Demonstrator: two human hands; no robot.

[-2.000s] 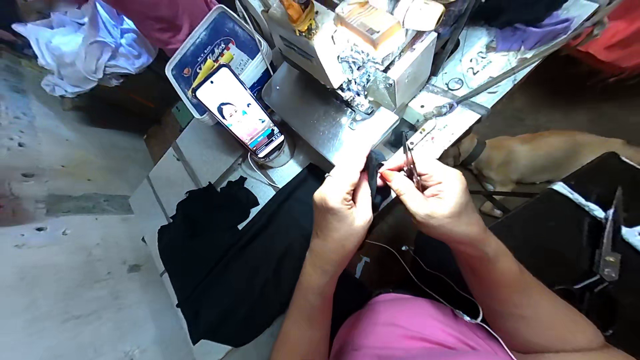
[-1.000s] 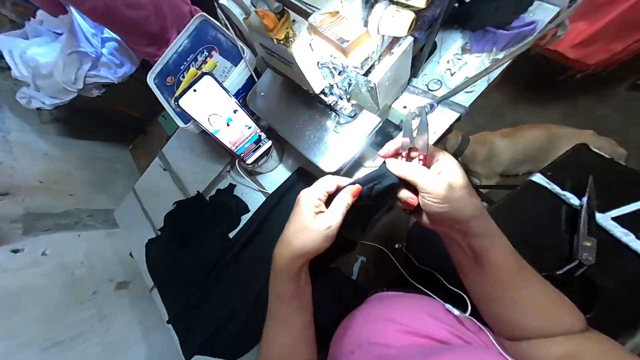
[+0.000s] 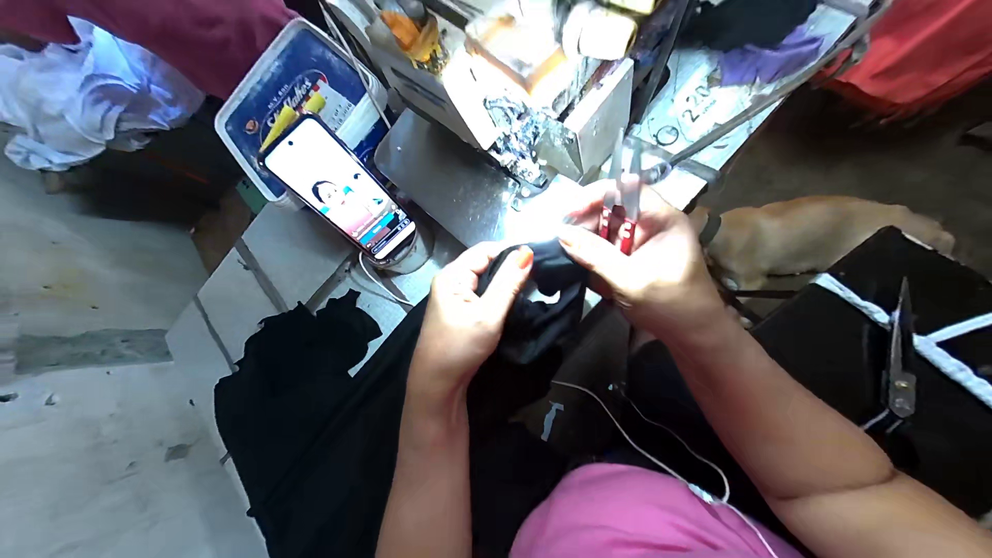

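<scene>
Black fabric point(image 3: 310, 434) spreads from the left side of the table to my lap, and its upper edge is raised between both hands. My left hand point(image 3: 473, 310) pinches that edge between thumb and fingers. With thumb and fingertips my right hand point(image 3: 643, 256) grips the other end of the raised part, while small red-handled thread snips point(image 3: 622, 209) rest in the same hand, blades pointing up. A bright sewing machine point(image 3: 535, 116) stands just beyond the hands, its needle area partly lost in glare.
A lit phone point(image 3: 341, 186) leans against a plastic tub point(image 3: 232, 124) at the left. Large scissors point(image 3: 901, 356) lie on a black padded surface point(image 3: 821, 341) at the right. A tan dog point(image 3: 829, 232) is beyond it. A white earphone cord point(image 3: 643, 442) crosses my lap.
The snips, angled beside the fabric two seconds ago, now point up in my right hand. My hands have moved apart, with the black fabric stretched between them.
</scene>
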